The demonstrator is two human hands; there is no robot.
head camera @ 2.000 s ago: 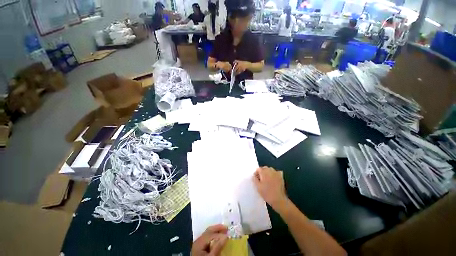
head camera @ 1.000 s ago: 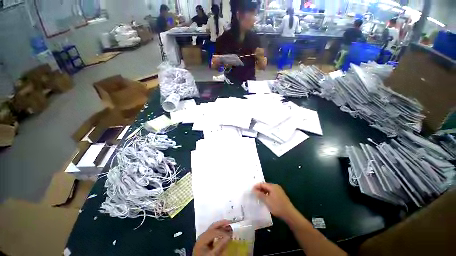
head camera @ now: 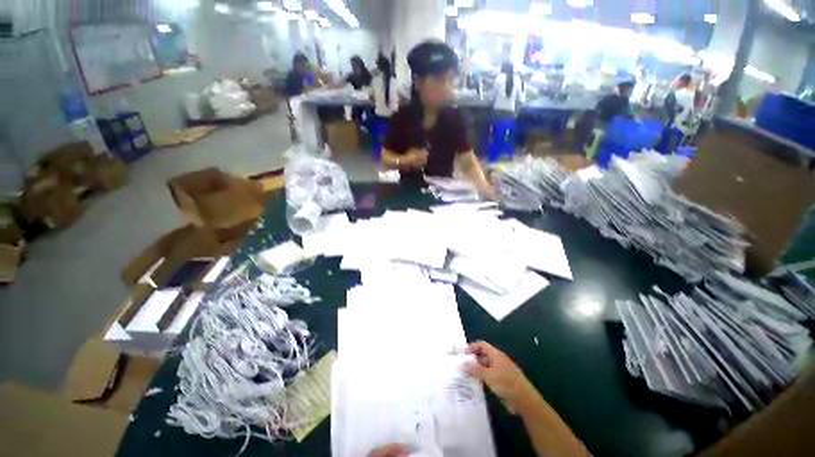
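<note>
Flat white paper pieces [head camera: 393, 335] overlap in a column in front of me. My right hand [head camera: 497, 370] is at their right edge, thumb and fingertips close together. A small pale patch shows at the fingertips, but blur hides whether they grip it. Faint printed marks show on the white surface just below. My left hand [head camera: 390, 451] is mostly cut off by the bottom edge, over the lower paper; what it holds is hidden. The yellow sheet seen there earlier does not show.
A heap of white cords [head camera: 241, 357] lies left, beside a pale yellow sticker sheet [head camera: 313, 397]. Loose white pieces [head camera: 491, 259] fan out mid-table. Grey-white bundles [head camera: 715, 344] lean at right. A clear bag [head camera: 319, 186] and white roll [head camera: 304, 218] are far left. A person [head camera: 431, 134] sits opposite.
The view has tilted up, so the table sits lower. My left hand has mostly left the picture with the yellow sheet. My right hand stays by the paper's right edge. The person opposite has lowered an arm.
</note>
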